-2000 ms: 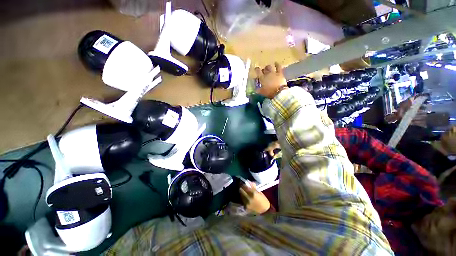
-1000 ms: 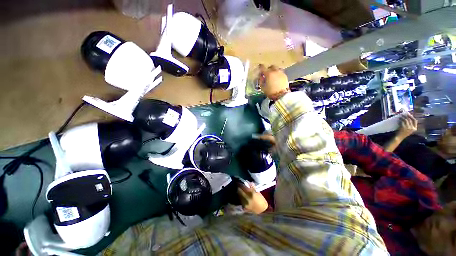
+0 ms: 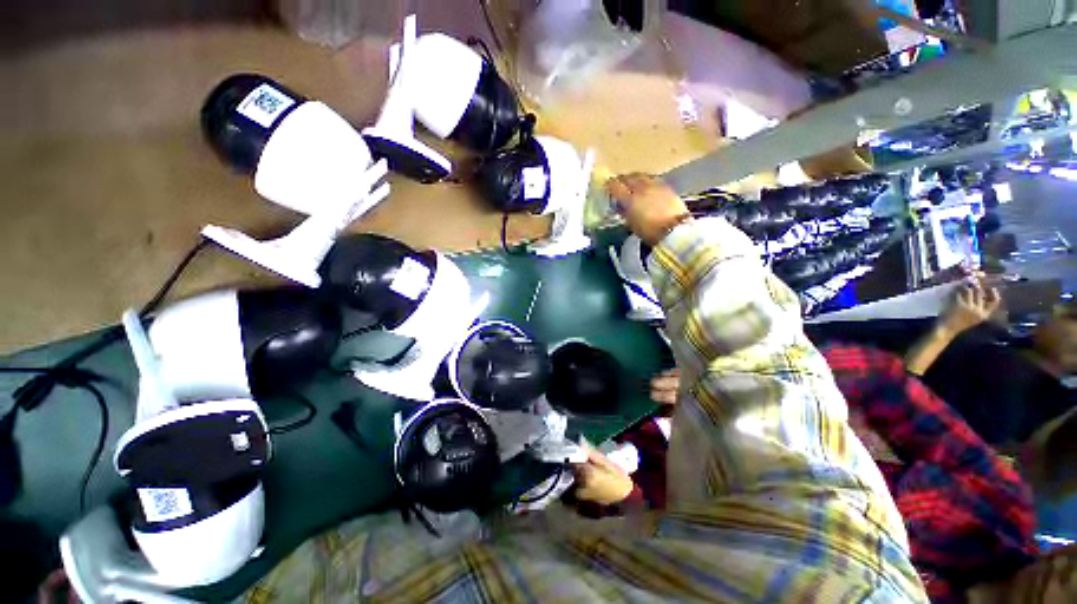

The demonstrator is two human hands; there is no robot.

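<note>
My right hand [image 3: 647, 205], bare below a yellow plaid sleeve, is beside the slanting post. Its fingertips are at a small pale yellowish, see-through thing [image 3: 600, 203] near a white bracket; whether they grip it is unclear. A small reddish patch at the lower left edge may be part of my left hand [image 3: 54, 586]; it is too cut off to tell. A white-and-black security camera [image 3: 534, 177] lies just left of my right hand. Another camera [image 3: 198, 537] stands at the lower left, with a dark base cover [image 3: 195, 446] above its labelled housing.
More cameras, some with black ball heads [image 3: 446, 454] facing up, cover green matting [image 3: 579, 295] and a tan board [image 3: 83, 201]. A grey metal post [image 3: 850, 124] slants at upper right. A neighbour's hand [image 3: 605, 480] is among the cameras. Black cables [image 3: 59, 383] lie at left.
My right hand's fingers have drawn together near the post. The neighbour's hands have shifted, and the white-shelled camera between them has changed position. The other cameras are nearly unchanged.
</note>
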